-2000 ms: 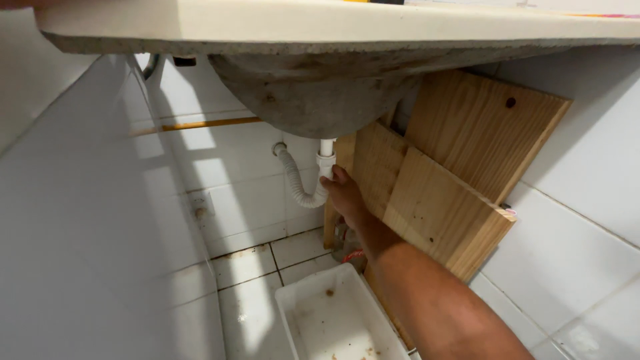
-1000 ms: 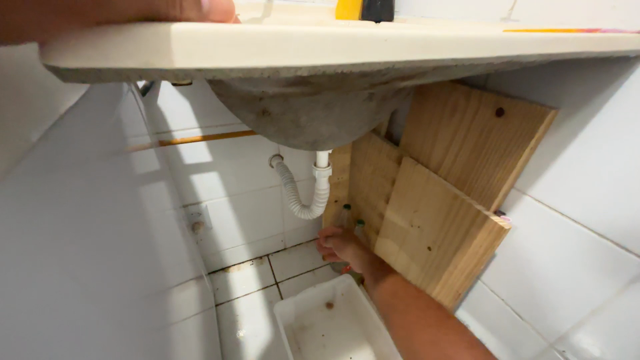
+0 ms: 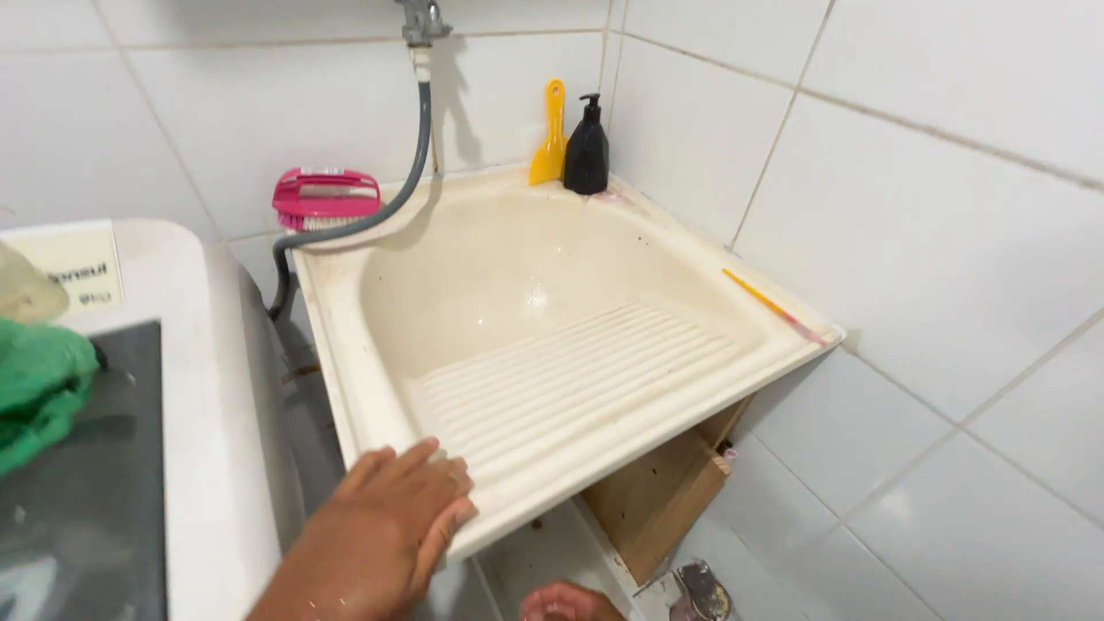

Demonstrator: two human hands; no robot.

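Observation:
My left hand (image 3: 388,509) rests on the front left corner of a cream laundry sink (image 3: 388,388) with a ribbed washboard slope. My right hand (image 3: 569,601) shows only in part at the bottom edge, below the sink's front rim; its fingers look curled, and whether it holds anything is hidden. On the sink's back rim stand a yellow plastic scraper (image 3: 548,138) and a black pump bottle (image 3: 587,151). A pink scrub brush (image 3: 326,197) lies at the back left corner, beside a grey hose (image 3: 423,138). A thin yellow-orange stick (image 3: 768,302) lies on the right rim.
A white washing machine (image 3: 216,362) stands close at left, with a green plastic bag (image 3: 39,384) on its dark lid. Wooden boards (image 3: 655,492) lean under the sink near a white tub (image 3: 535,552). A metal tap (image 3: 423,21) is on the tiled wall.
The view has risen from beneath the sink to its top. My right hand has left the white drain pipe and come out towards the front. The left hand still touches the sink's edge.

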